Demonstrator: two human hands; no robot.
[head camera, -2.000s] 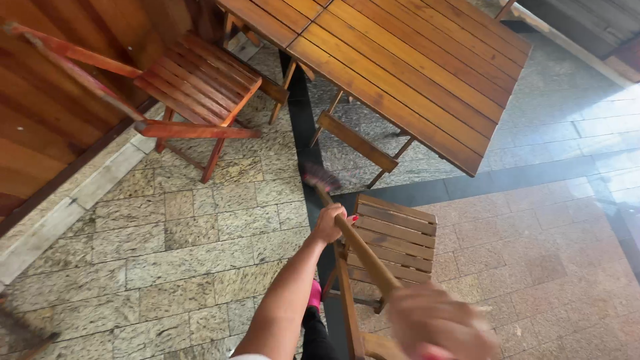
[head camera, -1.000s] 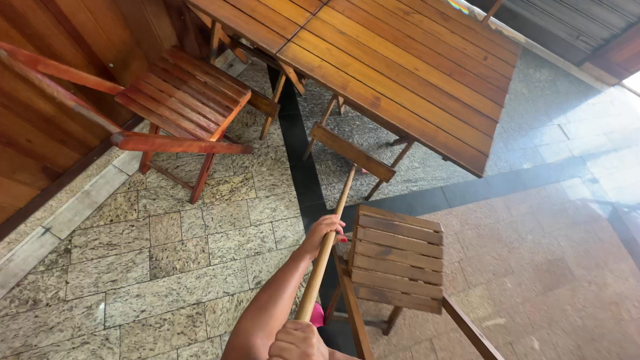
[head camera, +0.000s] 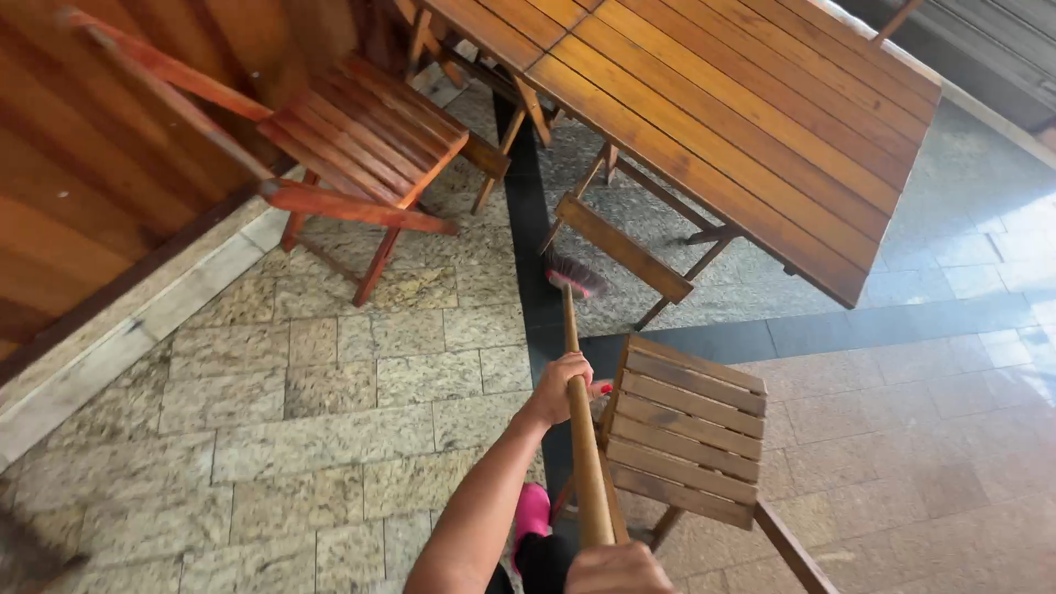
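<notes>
A broom's wooden handle (head camera: 584, 445) runs down the middle of the view. My left hand (head camera: 564, 386) is wrapped around it partway down, and my right hand (head camera: 619, 569) grips its upper end at the bottom edge of the frame. The broom's bristle head (head camera: 575, 276), dark with a pinkish-red base, rests on the floor by the dark stone strip, beside the legs of a folding wooden table (head camera: 726, 107). Just right of my left hand stands a slatted wooden folding chair (head camera: 689, 429).
A reddish wooden folding chair (head camera: 363, 140) stands at the left, near a wood-panelled wall (head camera: 107, 148) with a stone base. A low wooden crossbar (head camera: 623, 247) joins the table's legs. My pink shoe (head camera: 533, 511) is on the tiled floor, left of the slatted chair.
The broom head, hidden around the table's crossbar a second ago, now shows left of it. Both hands have stayed on the handle, which has swung to tilt the other way.
</notes>
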